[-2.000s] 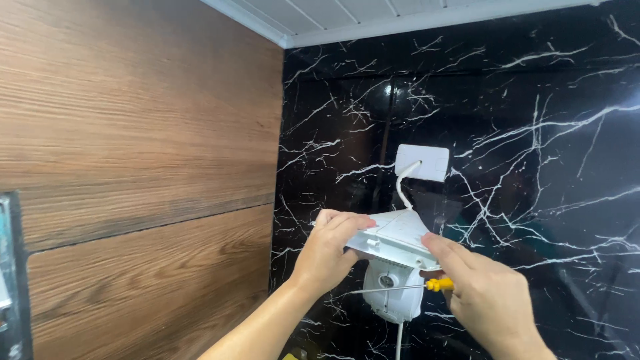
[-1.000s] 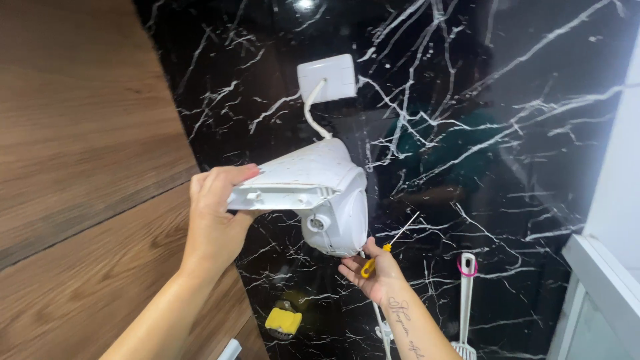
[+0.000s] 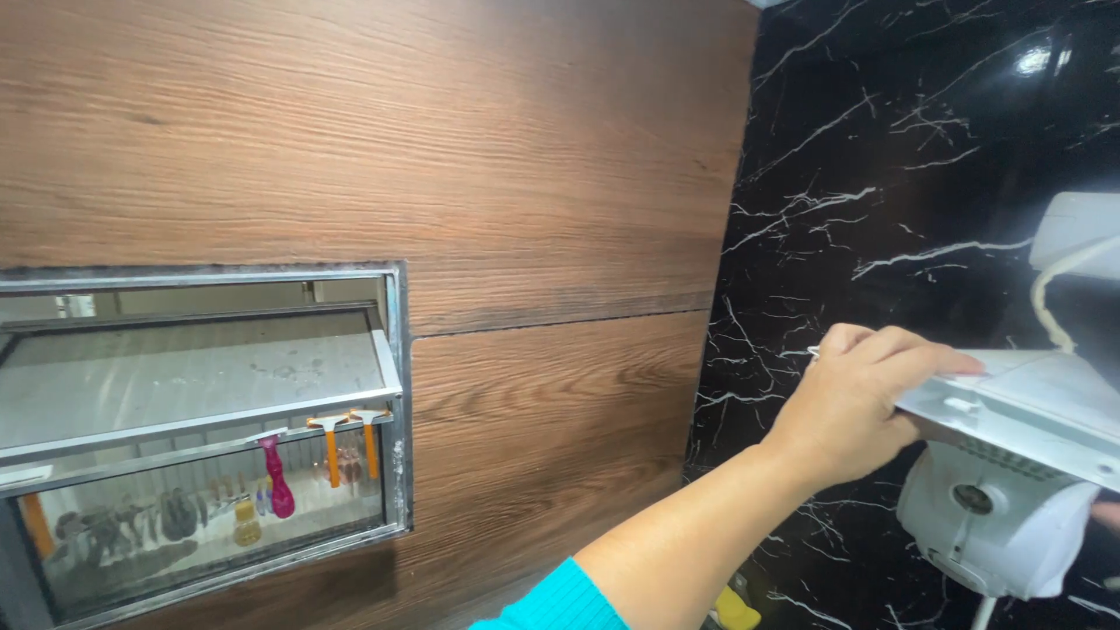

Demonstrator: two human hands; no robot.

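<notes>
A white plastic housing (image 3: 989, 516), apparently an electric shower, hangs at the right edge with a round fitting on its underside. Its flat white flange (image 3: 1015, 420) points toward me, held at the left corner between the thumb and fingers of my left hand (image 3: 862, 402). Only a blurred bit of my right hand (image 3: 1107, 514) shows, beside the housing; what it holds is hidden, and the screwdriver is out of view. From a white wall plate (image 3: 1076, 234), a pale cable (image 3: 1041, 302) runs down to the housing. A white hose or pipe (image 3: 984, 612) leaves its bottom.
A metal-framed tilting window (image 3: 398, 394) is at the left in the wood-look wall (image 3: 560, 219). Two orange razors (image 3: 332, 451) and a magenta-handled item (image 3: 276, 481) hang on its frame. A yellow sponge (image 3: 735, 610) is low by the black marbled wall (image 3: 875, 157).
The view has swung far left, bringing in the window and cutting off most of my right hand. The yellow screwdriver, in my right hand before, has gone out of view. My left hand still holds the flange.
</notes>
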